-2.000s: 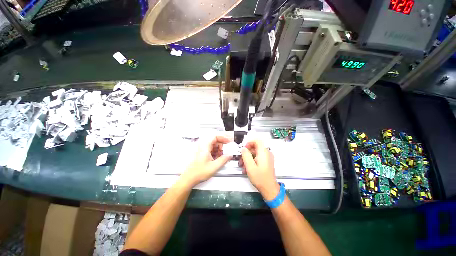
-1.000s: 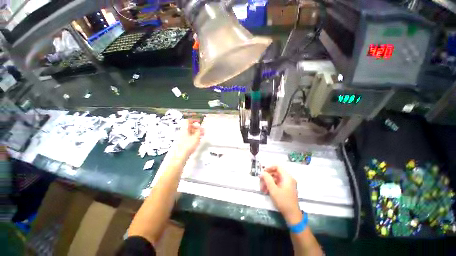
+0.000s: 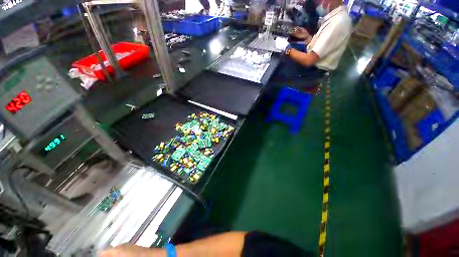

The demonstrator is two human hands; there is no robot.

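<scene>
My right hand [image 3: 133,251] is at the bottom edge, mostly cut off, with a blue band on the wrist. It lies low over the front of the grooved metal base plate [image 3: 143,201]; its fingers cannot be made out. My left hand is out of the picture. A few green circuit boards [image 3: 109,200] lie on the base plate. A heap of circuit boards [image 3: 194,145] with yellow and blue parts fills the near side of the black tray [image 3: 143,131]. One board [image 3: 148,116] lies apart at the tray's back.
The temperature controller [image 3: 35,93] shows red 420, above a counter [image 3: 55,143] with green digits, at left. A second black tray [image 3: 221,93] adjoins. A red bin [image 3: 132,54], a blue stool [image 3: 292,106] and a seated person [image 3: 329,37] are farther off. Yellow-black tape marks the green floor.
The view has swung far to the right. The white pieces, soldering tip and my left hand have left the picture. My right hand is now at the bottom edge.
</scene>
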